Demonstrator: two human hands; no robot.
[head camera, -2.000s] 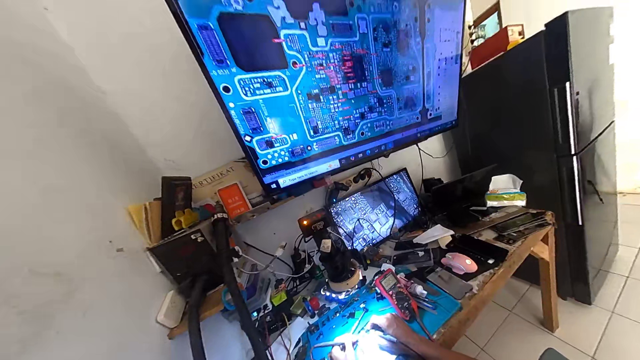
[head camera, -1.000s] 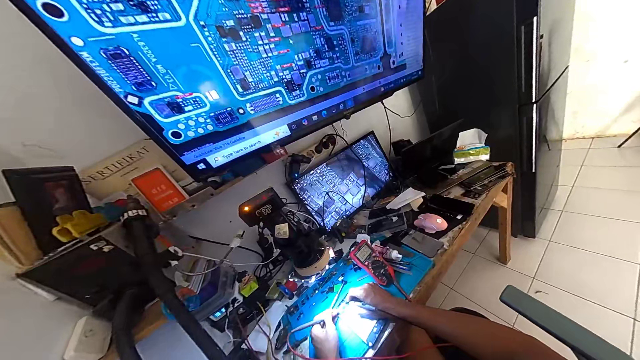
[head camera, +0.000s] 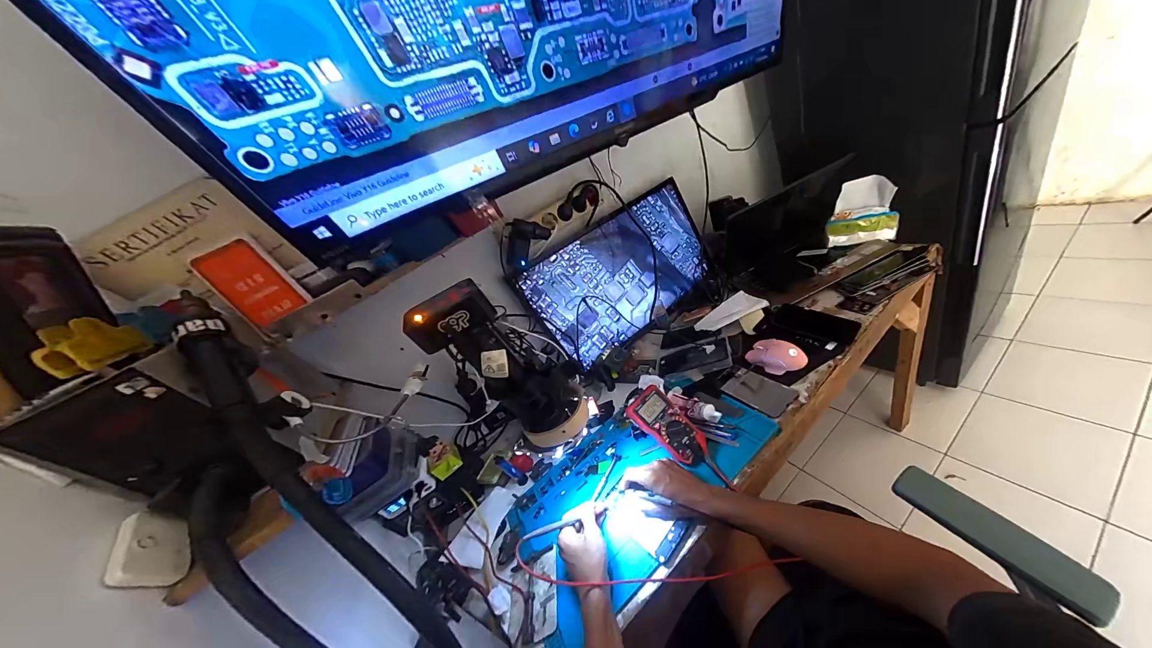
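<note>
My left hand (head camera: 585, 544) is closed around a slim pen-like tool (head camera: 551, 529), with a red cable looping near it. My right hand (head camera: 664, 481) rests at the far edge of a brightly lit device (head camera: 650, 531) on the blue work mat (head camera: 751, 430); glare hides its fingertips and anything they grip. Beyond the hands stands the microscope (head camera: 540, 405), its ring light on. A red multimeter (head camera: 666, 423) lies just past my right hand. The monitor (head camera: 621, 270) behind shows a magnified circuit board, and the large wall screen (head camera: 423, 99) shows a board picture.
A pink mouse (head camera: 776, 356) and a tissue pack (head camera: 862, 216) lie to the right on the wooden table (head camera: 837, 378). Black arms and hoses (head camera: 297, 486) cross the left side, beside tangled cables and a plastic box (head camera: 382, 459). A chair armrest (head camera: 1003, 540) stands at the lower right.
The view has swung down and nearer to the bench. Both hands remain at the lit device on the mat; no other plain change.
</note>
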